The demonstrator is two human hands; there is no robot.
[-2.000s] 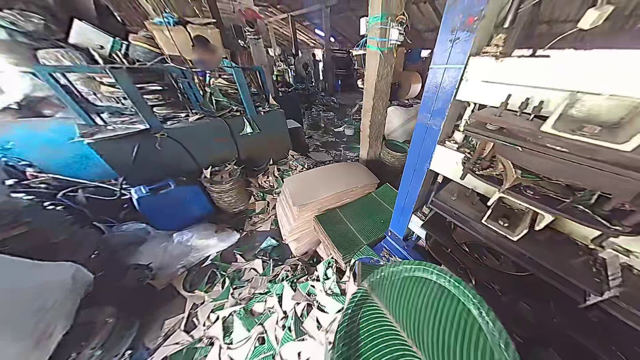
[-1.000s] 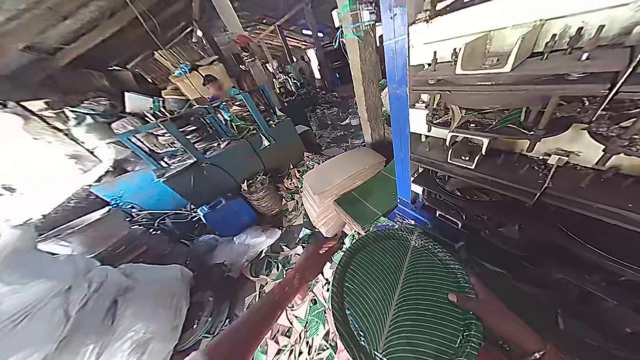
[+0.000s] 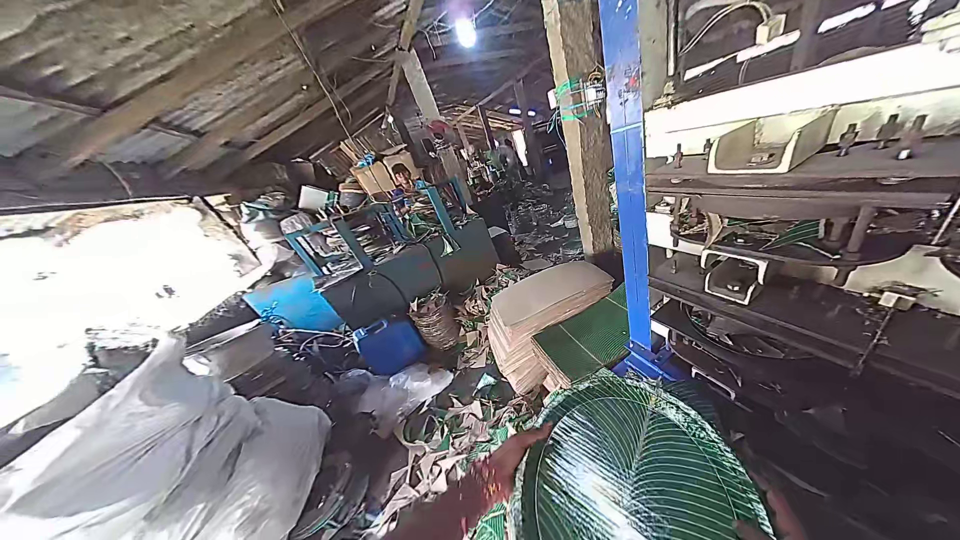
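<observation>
A round green plate with a banana-leaf print [image 3: 637, 465] lies low in front of me, glossy and seemingly atop a stack whose depth I cannot tell. At its left rim is my left hand [image 3: 517, 454], fingers against the edge. My right hand [image 3: 761, 517] is at the lower right rim, partly cut off by the frame and dark. Beyond the plate, green leaf-print sheets [image 3: 585, 337] lie beside a tall stack of tan cardboard sheets [image 3: 551, 292]. Cut scraps of tan and green board [image 3: 442, 450] cover the floor on the left.
A press machine with dark metal platens [image 3: 795, 300] and a blue upright post [image 3: 632, 187] stands at right. To the left are a white plastic sack [image 3: 247, 442], a blue jerrycan [image 3: 388, 346] and a woven basket [image 3: 435, 322]. A person [image 3: 403, 180] is behind a blue metal frame.
Two seconds ago neither hand showed; both are now at the plate's rim. My left hand, reaching beyond the plate's left side one second ago, has come to its rim. The view has tilted up.
</observation>
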